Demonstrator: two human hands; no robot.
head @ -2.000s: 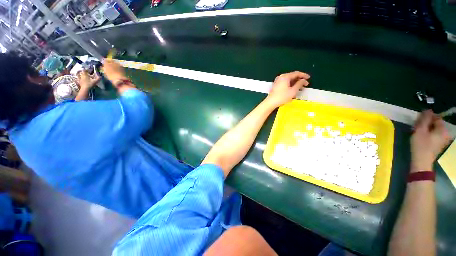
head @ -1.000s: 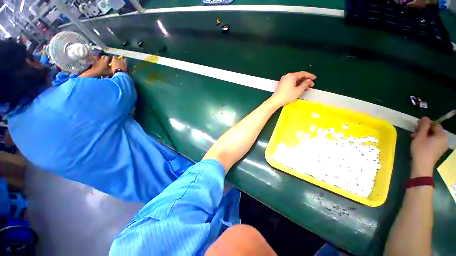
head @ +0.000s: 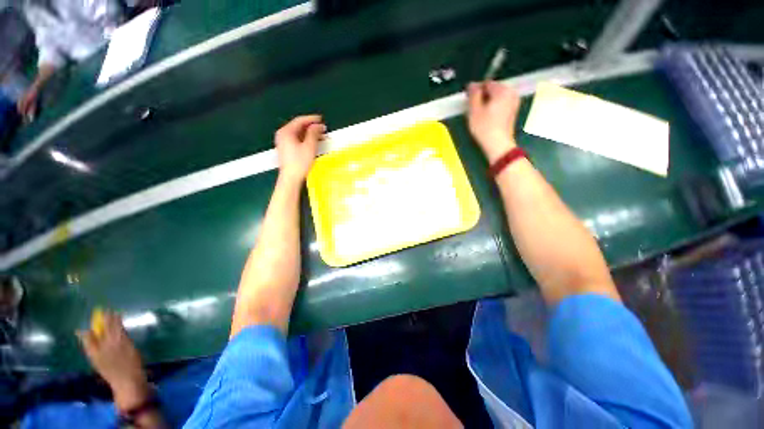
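Note:
My left hand (head: 300,144) rests on the white edge strip at the upper left corner of the yellow parts tray (head: 325,238). Its fingers are curled; whether anything is in them cannot be told. My right hand (head: 494,109) is on the strip beyond the tray's upper right corner and holds slim tweezers (head: 497,64) that point up and away. A dark red band is on the right wrist. White adhesive pads (head: 394,197) lie heaped in the tray, overexposed into one bright mass. A small dark and silver unit (head: 441,76) lies on the belt just beyond my right hand.
The green conveyor belt (head: 369,84) carries other small units (head: 575,48). A pale yellow sheet (head: 598,127) lies right of my right hand. Clear-bluish blister trays (head: 720,105) stand at the far right. Another person's hand (head: 113,350) is at lower left; another person is across the belt.
The view has swung to the right, so the tray and both hands now sit nearer the middle, and the sheet and blister trays show. My hands keep about the same places beside the tray.

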